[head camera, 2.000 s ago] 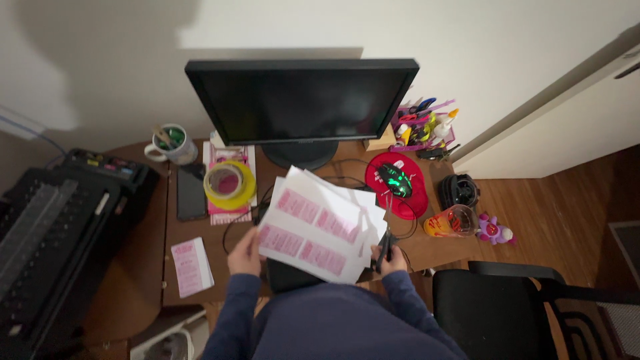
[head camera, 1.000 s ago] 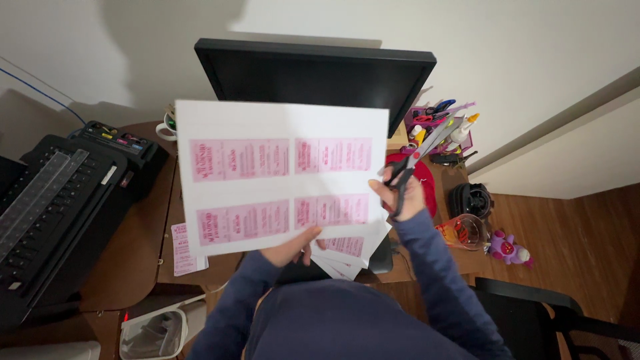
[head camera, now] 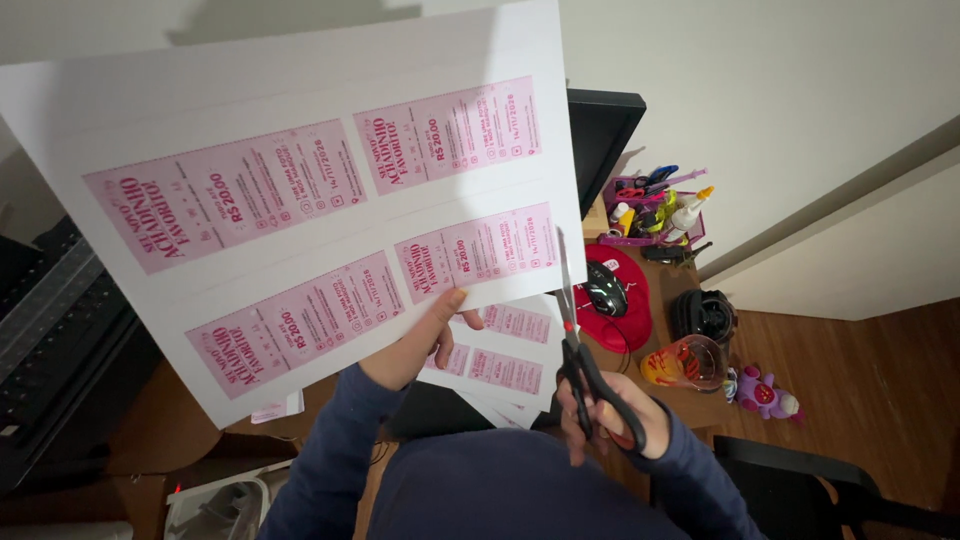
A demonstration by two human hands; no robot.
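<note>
My left hand (head camera: pixel 424 334) pinches the lower edge of a white paper sheet (head camera: pixel 300 82) printed with several pink cards that bear writing. The sheet is raised and tilted. In my right hand (head camera: pixel 619 412) are black-handled scissors (head camera: pixel 574 337), pointing up, their narrowly parted blades at the sheet's lower right edge. Whether the blades have entered the paper is hard to tell. Below the raised sheet, more printed sheets (head camera: pixel 517 360) lie on the desk, partly hidden by my left hand and the sheet.
Behind the sheet stands a black monitor (head camera: pixel 611 142). To the right are a purple organizer (head camera: pixel 694 229) with supplies, a computer mouse (head camera: pixel 604 289) on a red mouse pad (head camera: pixel 630 330), a plastic cup (head camera: pixel 682 364) and a black chair (head camera: pixel 795 480). A black printer (head camera: pixel 52 360) is at left.
The printed sheet, first held low over the desk, has been raised and is now tilted. The scissors have come to its lower right edge. Other sheets now lie apart from it on the desk.
</note>
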